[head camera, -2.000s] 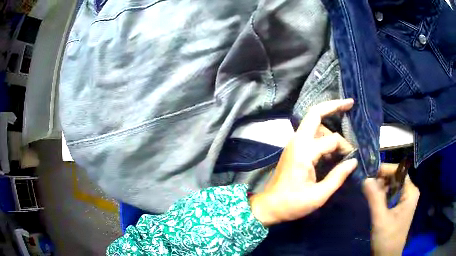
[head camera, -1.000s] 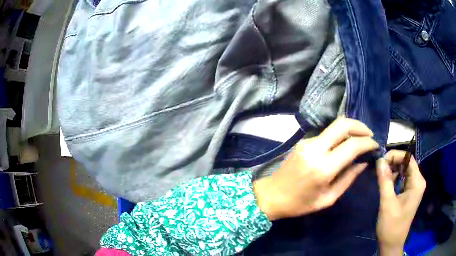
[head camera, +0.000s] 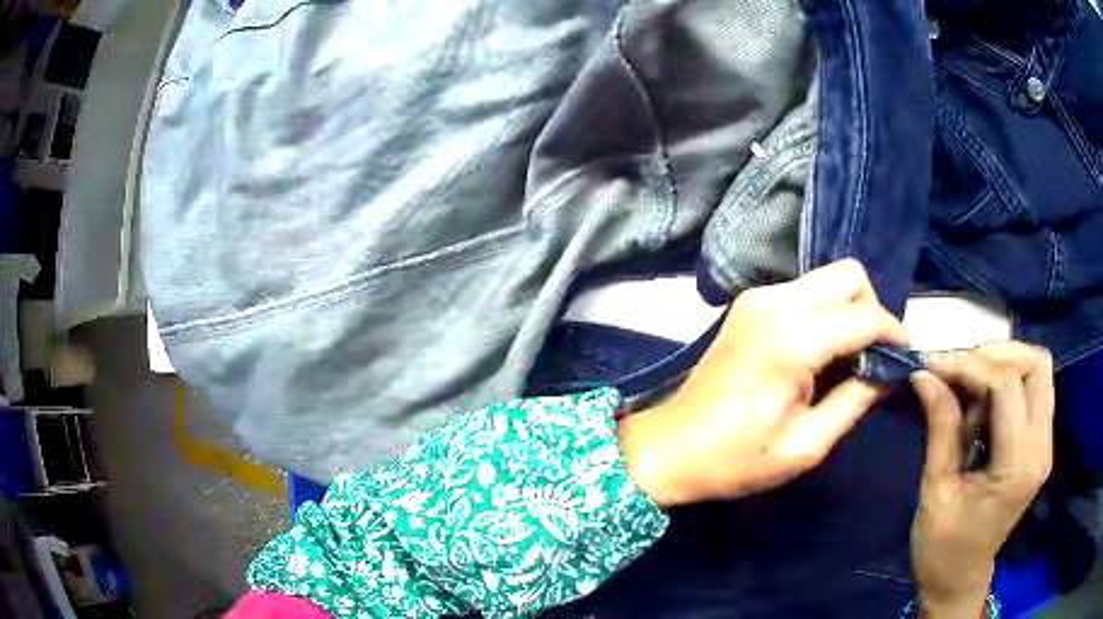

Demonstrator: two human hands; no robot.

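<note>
The denim garment (head camera: 363, 218) lies spread with its pale grey-blue wrong side up. A dark blue double-stitched strip (head camera: 861, 145) runs down its right part. My left hand (head camera: 774, 387), bare, in a green and white patterned sleeve, pinches the strip's lower end. My right hand (head camera: 986, 447), bare, pinches the same end from the right, with thumb and fingertips close to the left ones. A small dark thing shows between the right fingers, mostly hidden; I cannot tell what it is.
A dark blue denim part with a metal button (head camera: 1034, 90) lies at the right. White table surface (head camera: 647, 302) shows through the oval opening. A pale trough (head camera: 103, 181) stands at the left, above a floor with a yellow line (head camera: 224, 466). Bright blue material (head camera: 1022, 586) shows at lower right.
My left hand has moved onto the strip's lower end. My right hand has risen and moved slightly right, and the dark tool between its fingers shows less. The strip's end is now turned up between both hands.
</note>
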